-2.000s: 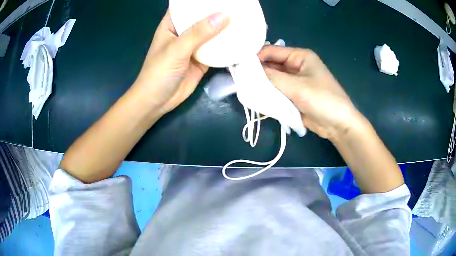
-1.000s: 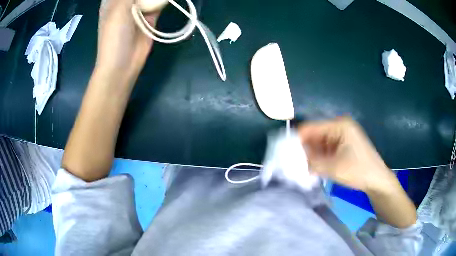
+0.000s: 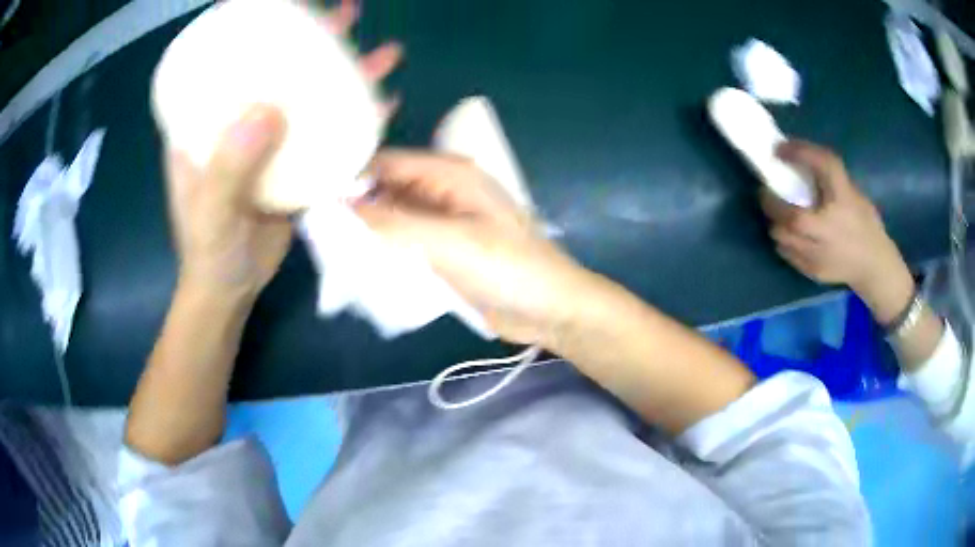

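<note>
My left hand (image 3: 230, 214) holds a smooth cream-white rounded unit (image 3: 289, 96) at the upper left, thumb on its face and fingertips showing behind it. My right hand (image 3: 470, 235) is at the unit's lower right edge with a limp white wiping cloth (image 3: 374, 283) in its fingers, hanging below. Both hands are blurred, so the exact fingertip contact is unclear. A second cream unit (image 3: 481, 139) lies on the dark worktop, partly hidden behind my right hand. A white cord loop (image 3: 481, 385) hangs over the front edge.
At right, another person's hand (image 3: 829, 219) holds a cream oblong unit (image 3: 754, 139) beside a crumpled white wipe (image 3: 767, 72). A folded white cloth (image 3: 53, 235) lies at left and another white cloth (image 3: 912, 59) at far right. The dark green worktop (image 3: 641, 214) curves around.
My left hand now holds a unit broad side up, at upper left. My right hand has moved up and left with the cloth to that unit. Another person's hand with a unit has appeared at right.
</note>
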